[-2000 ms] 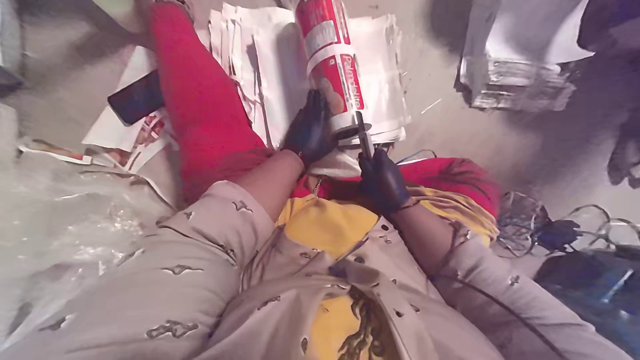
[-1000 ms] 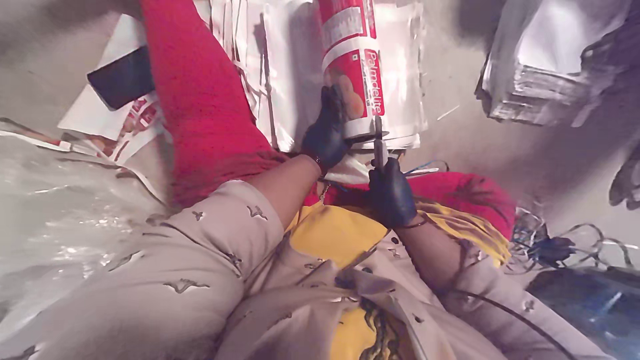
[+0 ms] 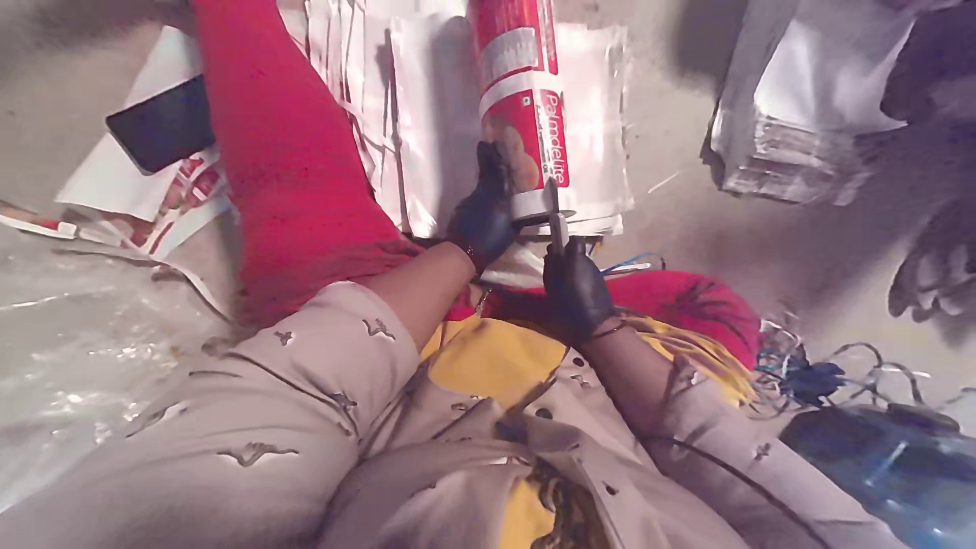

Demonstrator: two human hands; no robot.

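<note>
A red and white printed roll of packaging film (image 3: 520, 99) lies over a stack of white plastic sheets (image 3: 595, 130) between the legs. My left hand (image 3: 486, 210), in a dark glove, rests against the left side of the roll's near end, thumb and fingers around its edge. My right hand (image 3: 573, 282), also gloved, is closed on the light handle of a small knife (image 3: 557, 217). The blade points away from the body and lies over the roll's near end, at its right side. Whether the blade touches the film cannot be told.
A dark phone (image 3: 162, 126) lies on white sheets at the left, above clear plastic wrap (image 3: 69, 343). Another stack of sheets (image 3: 793, 156) stands at the upper right. Tangled straps (image 3: 808, 374) and a dark blue plastic bag (image 3: 892, 473) lie at the lower right. More white sheets (image 3: 438, 114) adjoin the roll.
The view has shifted slightly. Both hands keep about the same place at the roll's near end, with the knife in the right one.
</note>
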